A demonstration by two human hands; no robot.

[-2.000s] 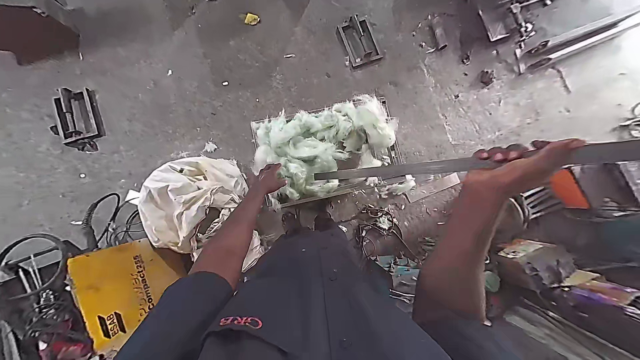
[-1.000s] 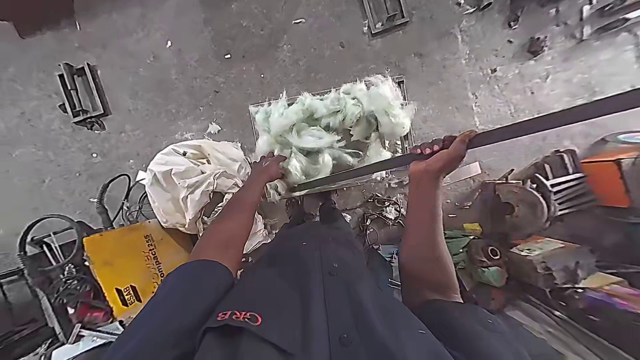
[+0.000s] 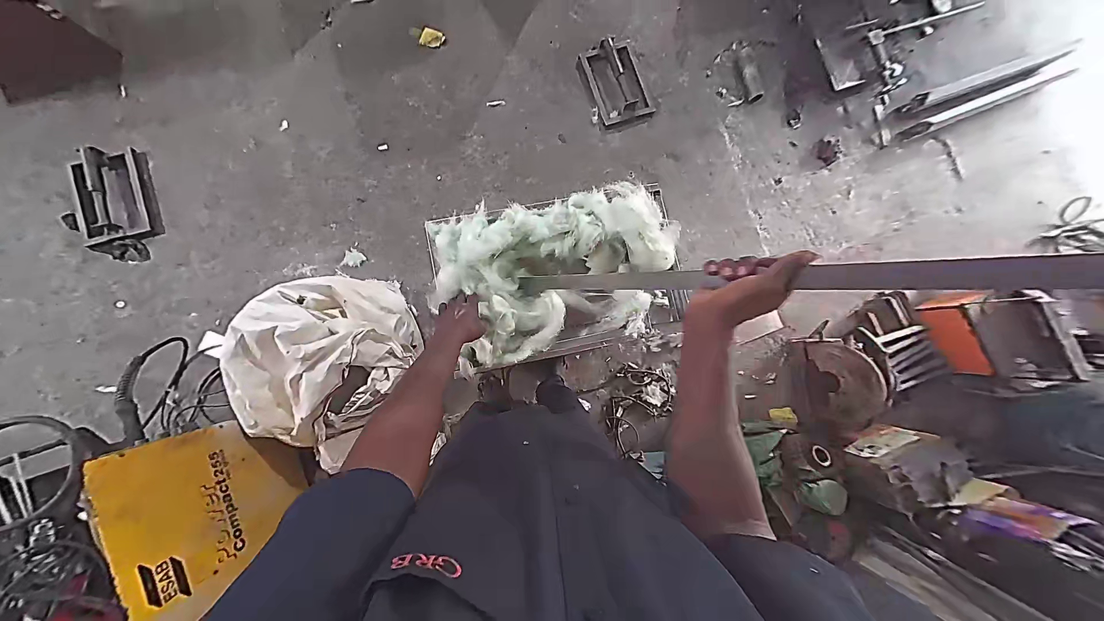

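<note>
My right hand (image 3: 752,280) grips a long flat metal bar (image 3: 914,272), which reaches leftward into pale green fibrous wool (image 3: 526,241). The bar's far end lies among the tufts. Loose clumps of this wool fill a shallow rectangular metal frame or tray (image 3: 569,347) on the floor, just ahead of my feet. My left hand (image 3: 461,321) rests at the left near edge of the wool; its fingertips are partly lost in the tufts, so whether they pinch any is unclear.
Left of the tray sits a white cloth sack (image 3: 315,354), beside a yellow ESAB machine (image 3: 185,509) and cables (image 3: 168,388). Two small metal frames (image 3: 116,194) (image 3: 617,82) lie on the concrete floor. Scrap metal, an orange box (image 3: 956,332) and a round metal part (image 3: 832,384) crowd the right.
The bar, slanted down to the left a second ago, now lies nearly level, with its end further into the wool. Both hands remain near the tray.
</note>
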